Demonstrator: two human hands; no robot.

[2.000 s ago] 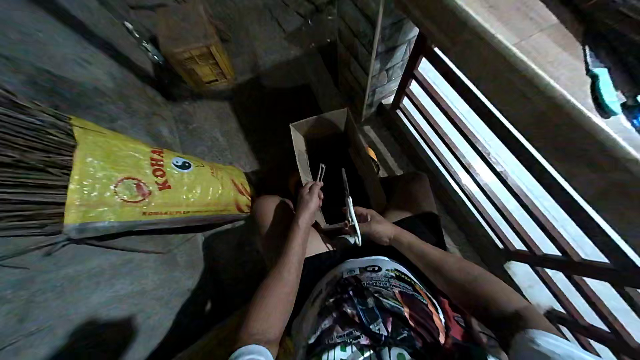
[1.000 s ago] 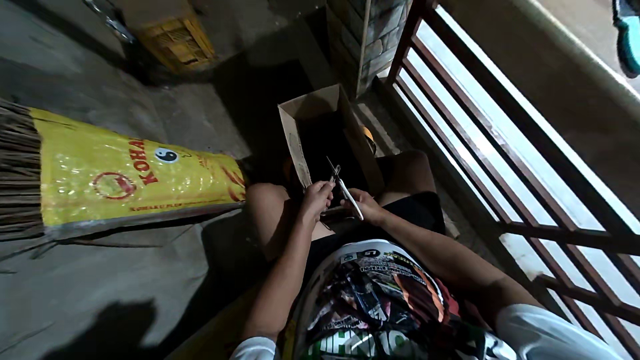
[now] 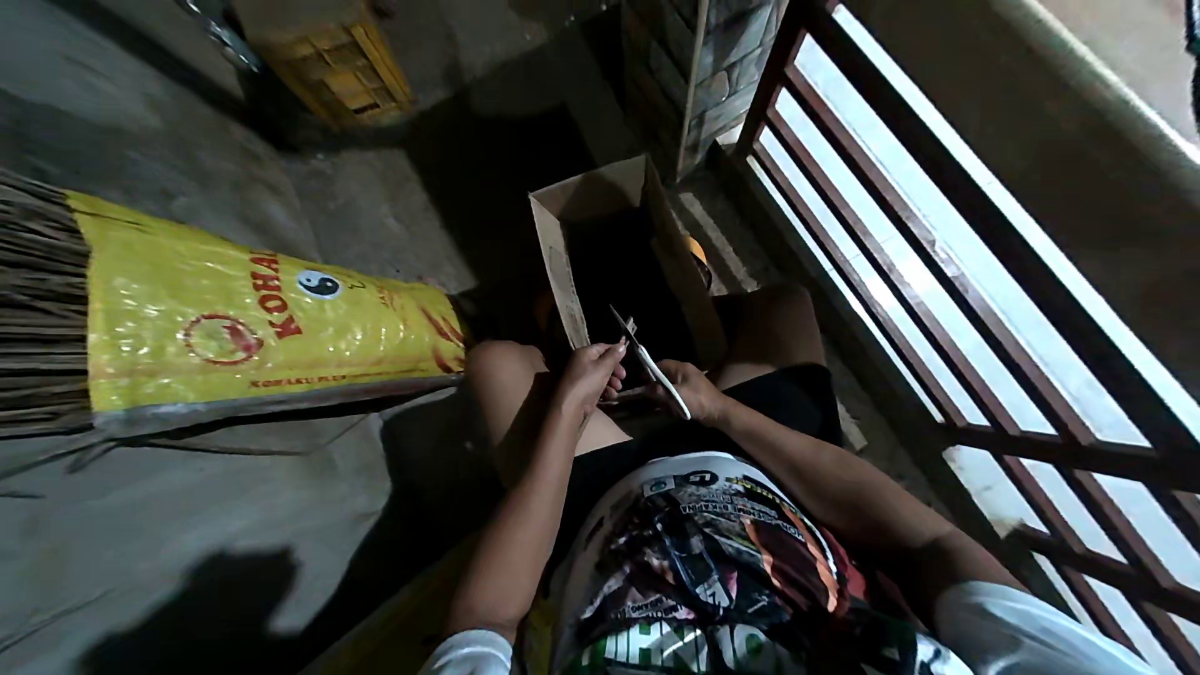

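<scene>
My right hand (image 3: 689, 389) grips a pair of scissors (image 3: 664, 377) with white handles, their dark blades pointing up and left over the box. My left hand (image 3: 592, 370) pinches a small pale piece (image 3: 630, 330) near the blades; what it is made of is too small to tell. Both hands are close together above my lap, at the near end of an open cardboard box (image 3: 561, 267) that stands between my knees. The inside of the box is dark, so its contents are hidden.
A yellow printed sack (image 3: 225, 319) wrapped around thin sticks (image 3: 42, 305) lies at the left. A yellow crate (image 3: 352, 80) stands at the upper left. Red-brown railings (image 3: 900, 225) run along the right, below a ledge. Something orange (image 3: 697, 251) shows beside the box.
Two seconds ago my hands were farther apart, with a thin pale loop above the left one. They have come together, and the scissor blades are now beside the left fingertips.
</scene>
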